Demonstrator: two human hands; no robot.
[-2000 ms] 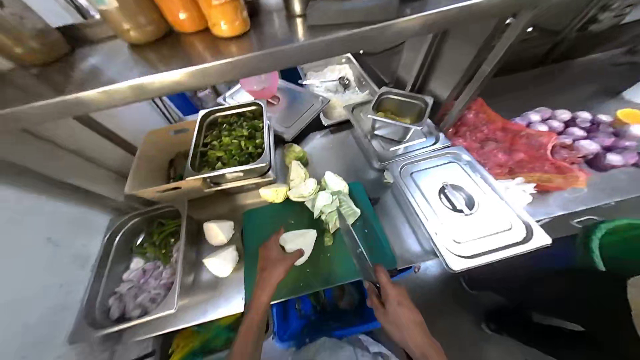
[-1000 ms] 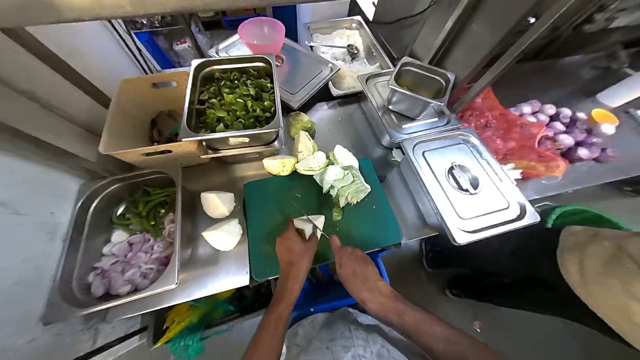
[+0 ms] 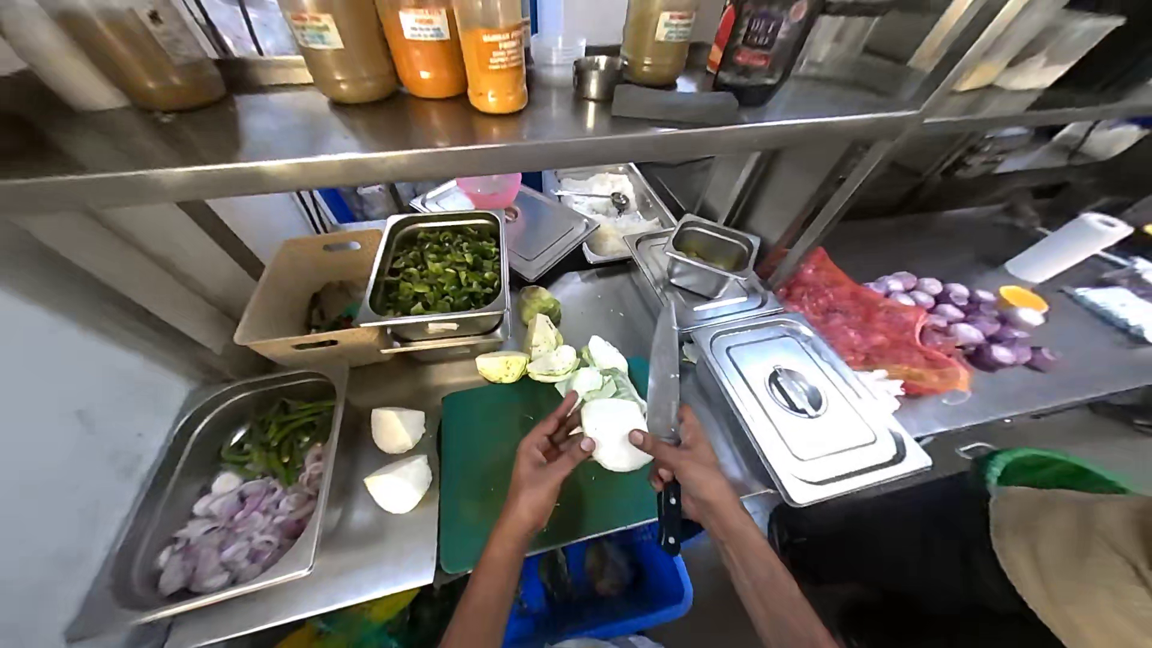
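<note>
My left hand (image 3: 546, 459) touches the left edge of a pale cabbage piece (image 3: 616, 436) above the green cutting board (image 3: 504, 504). My right hand (image 3: 691, 463) holds a kitchen knife (image 3: 664, 378) by its black handle, blade pointing up and away, while its thumb rests on the piece's right side. Loose cabbage leaves (image 3: 598, 382) lie just behind. Cut wedges (image 3: 502, 366) and a greenish cabbage chunk (image 3: 539, 306) sit at the board's far edge. Two white cabbage chunks (image 3: 398, 430) rest on the steel counter, left of the board.
At left, a steel pan (image 3: 333, 450) holds sliced onions and green chillies. Behind stand a pan of chopped green peppers (image 3: 441, 270) and a cardboard box (image 3: 261, 315). A lidded pan (image 3: 810, 405) is at right, near a red mesh bag (image 3: 855, 324). Bottles (image 3: 490, 54) line the overhead shelf.
The knife, across the cabbage piece one second ago, now points up beside it. Both hands have moved to the piece's two sides, lifting it. The view has tilted up toward the shelf.
</note>
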